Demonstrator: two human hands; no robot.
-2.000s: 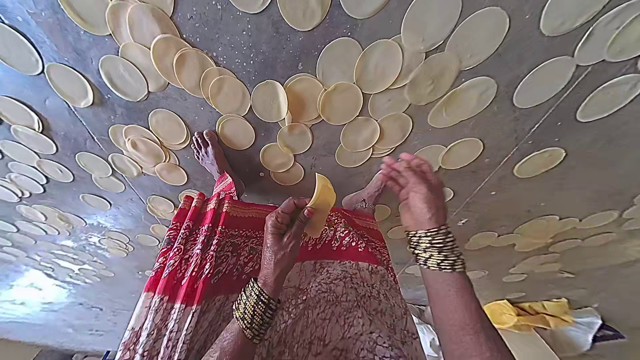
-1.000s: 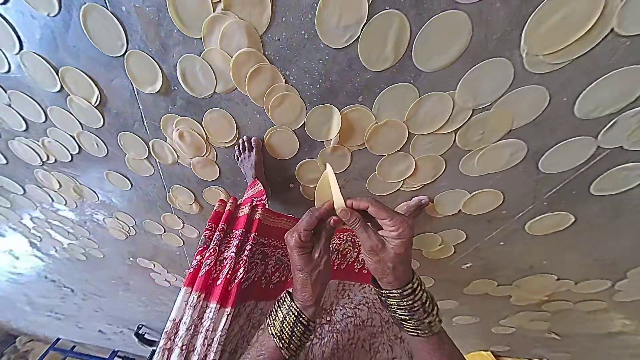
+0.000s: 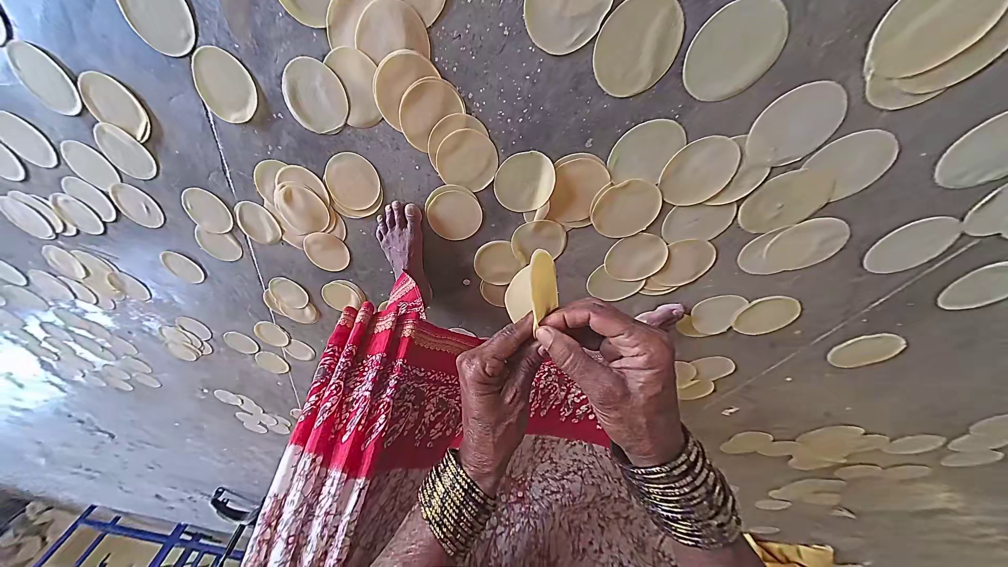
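Note:
Thin round dough discs, pale yellow like papads, are held upright between my two hands, in front of the red and white patterned cloth (image 3: 433,394). My left hand (image 3: 500,386) pinches the lower edge of one pale disc (image 3: 518,295) between thumb and finger. My right hand (image 3: 622,370) grips the disc (image 3: 543,285) beside it, seen nearly edge-on, with thumb and forefinger. The fingertips of both hands meet at the bottom of the discs. Whether these are two discs or one folded disc, I cannot tell. Bangles circle both wrists.
Many similar discs (image 3: 465,159) lie on the grey floor (image 3: 488,71), some overlapping. A bare foot (image 3: 402,240) rests left of my hands; part of another (image 3: 661,315) shows behind the right hand. A blue metal frame (image 3: 169,543) stands at the lower left, yellow cloth (image 3: 795,551) at the lower right.
My right hand, apart and empty two seconds ago, has come to the left hand and now grips the held disc too. The disc halves or layers stand wider apart than one second ago.

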